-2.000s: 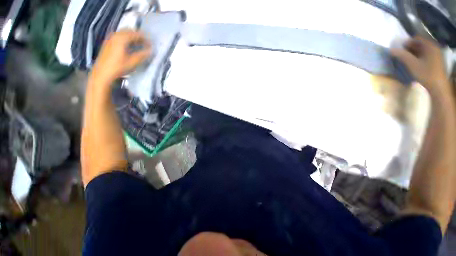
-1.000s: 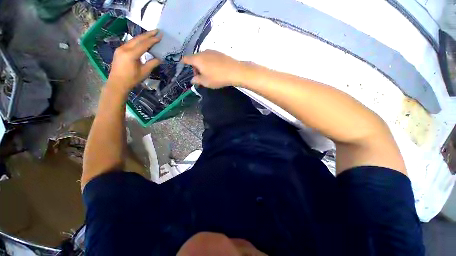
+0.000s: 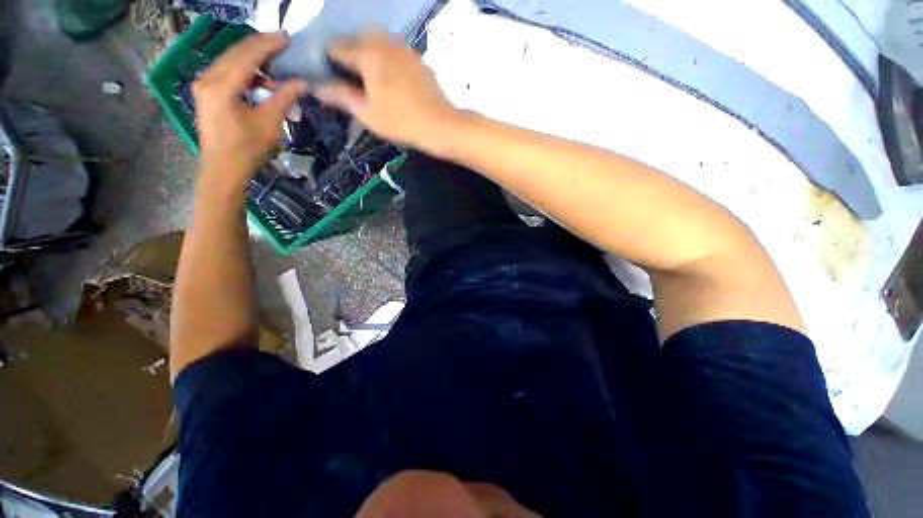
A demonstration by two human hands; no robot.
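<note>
A grey fabric piece [image 3: 309, 46] hangs over the left end of the white table, above a green crate. My left hand [image 3: 238, 106] is at its left edge, thumb and forefinger apart around the corner; whether it grips is unclear. My right hand [image 3: 390, 91] reaches across and pinches the piece near its lower edge; its fingertips are blurred. A long curved grey strip [image 3: 668, 51] with a dark edge lies flat along the table, touched by neither hand.
The green crate [image 3: 288, 243] below my hands holds dark pieces. The white pressing cloth [image 3: 607, 137] has a yellow-brown stain at right. A dark object, possibly the iron [image 3: 901, 121], is at the right edge. White scraps [image 3: 294, 314] and a brown container [image 3: 81, 405] lie below left.
My right hand left the far end of the long strip and crossed to the grey piece at left. Since one second ago, both hands have moved slightly up and left.
</note>
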